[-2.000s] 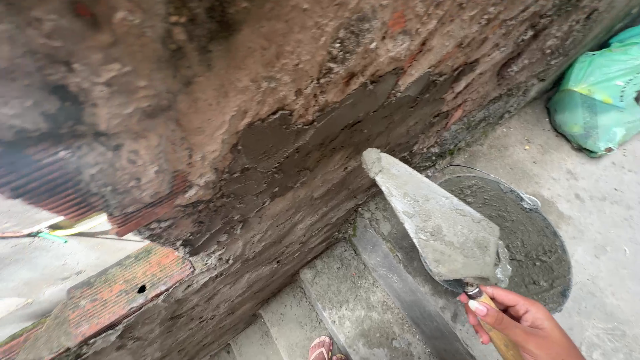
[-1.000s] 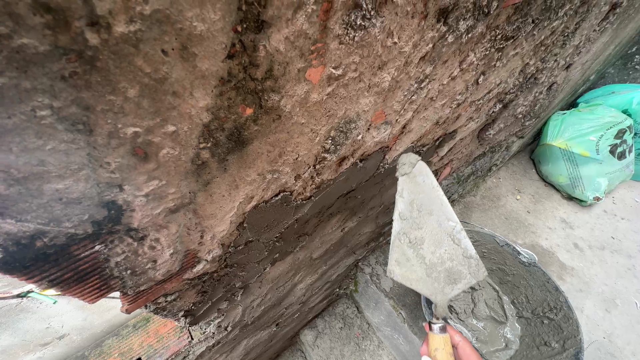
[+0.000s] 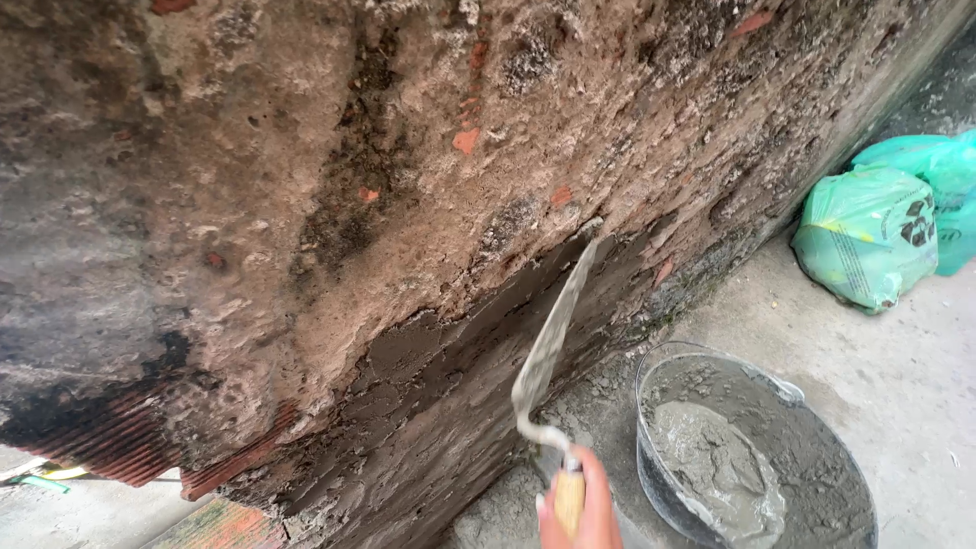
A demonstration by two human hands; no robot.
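Note:
My right hand (image 3: 583,507) grips the wooden handle of a mortar-coated pointing trowel (image 3: 555,335) at the bottom centre. The blade is seen nearly edge-on, its tip at the upper edge of a band of dark, wet mortar (image 3: 412,358) on the rough wall (image 3: 320,191). To the right of the hand, a black bucket (image 3: 648,450) with a wire handle holds wet grey mortar (image 3: 724,465). My left hand is out of the frame.
Green plastic bags (image 3: 865,236) lie on the concrete floor (image 3: 923,366) against the wall at the right. Broken ridged clay brick (image 3: 107,442) juts from the wall's lower left edge. Part of a step shows below the trowel.
The trowel has moved from over the bucket to the wall, and its blade has turned from face-on to nearly edge-on. The view has shifted.

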